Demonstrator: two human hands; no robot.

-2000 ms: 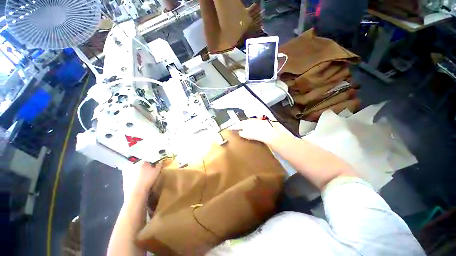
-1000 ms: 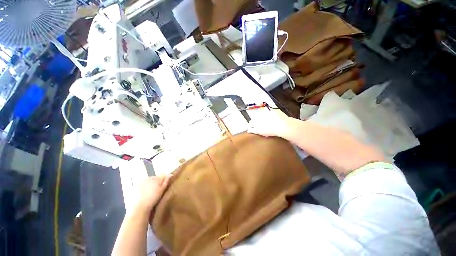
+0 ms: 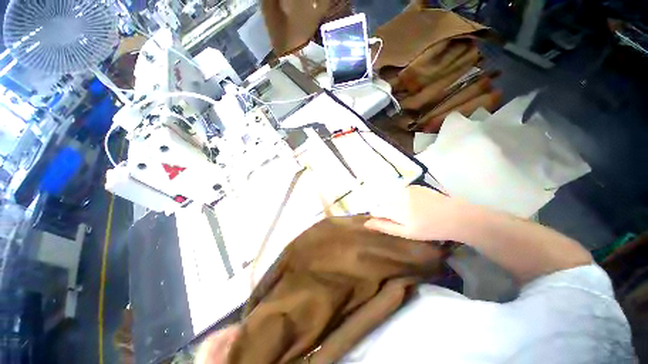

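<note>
The brown bag body (image 3: 327,266) lies bunched over the front edge of the white work board and the wearer's lap, away from the needle area. My right hand (image 3: 408,213) is on its upper right edge and grips it; the fingertips are overexposed. My left hand (image 3: 217,345) is at the bottom edge of the picture, partly cut off and blurred, against the bag's lower left side; its fingers are not clear. The white sewing machine (image 3: 167,160) with a red logo stands at the left, beyond the bag.
The white work board (image 3: 234,242) has dark slots and yellow strips. A red tool (image 3: 344,133) lies on it. A tablet (image 3: 347,53) stands behind. Brown pieces (image 3: 447,71) and white sheets (image 3: 504,156) are at the right. A fan (image 3: 60,35) is at the upper left.
The bag has moved from under the machine head towards the wearer and is more crumpled. Both hands have moved back with it, my left hand down to the picture's bottom edge.
</note>
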